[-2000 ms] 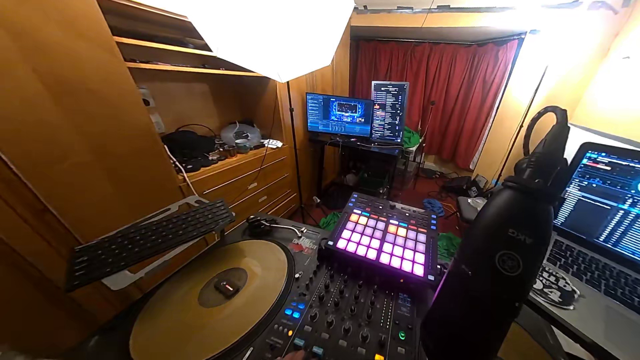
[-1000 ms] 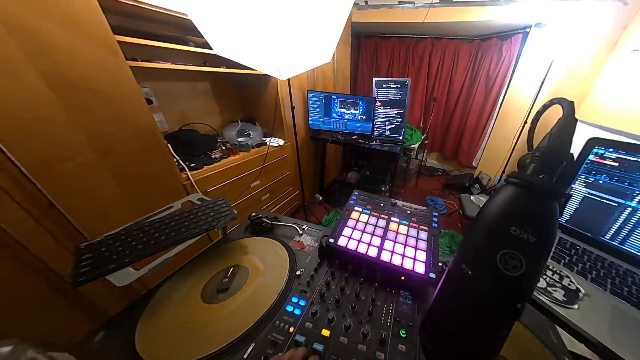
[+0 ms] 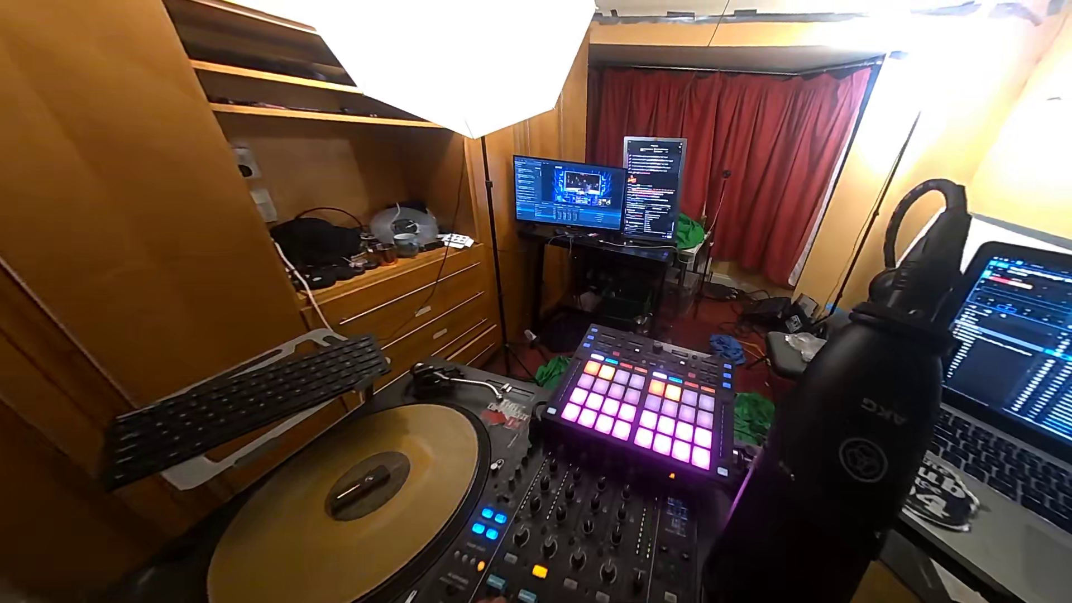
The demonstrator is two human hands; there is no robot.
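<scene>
Only a sliver of fingertip, probably of my right hand (image 3: 492, 599), shows at the bottom edge, by the lower buttons of a black DJ mixer (image 3: 578, 528). Whether it touches them is hidden. My left hand is not in view. Left of the mixer, a gold vinyl record (image 3: 419, 444) lies on a turntable (image 3: 469, 389), its tonearm (image 3: 477, 383) at the back and off the record. Behind the mixer sits a pad controller (image 3: 641, 402) with pads lit pink, purple and orange.
A black AKG microphone (image 3: 837, 435) looms close at right, before a laptop (image 3: 1013, 368). A black keyboard (image 3: 251, 402) rests tilted on a stand at left. Farther back are wooden drawers (image 3: 410, 310), a softbox (image 3: 469, 59) on a stand, two monitors (image 3: 569, 193) and red curtains (image 3: 745, 151).
The fingers at the mixer's bottom edge showed more a second ago and have sunk mostly out of view. A blurred shape at the bottom left corner is gone.
</scene>
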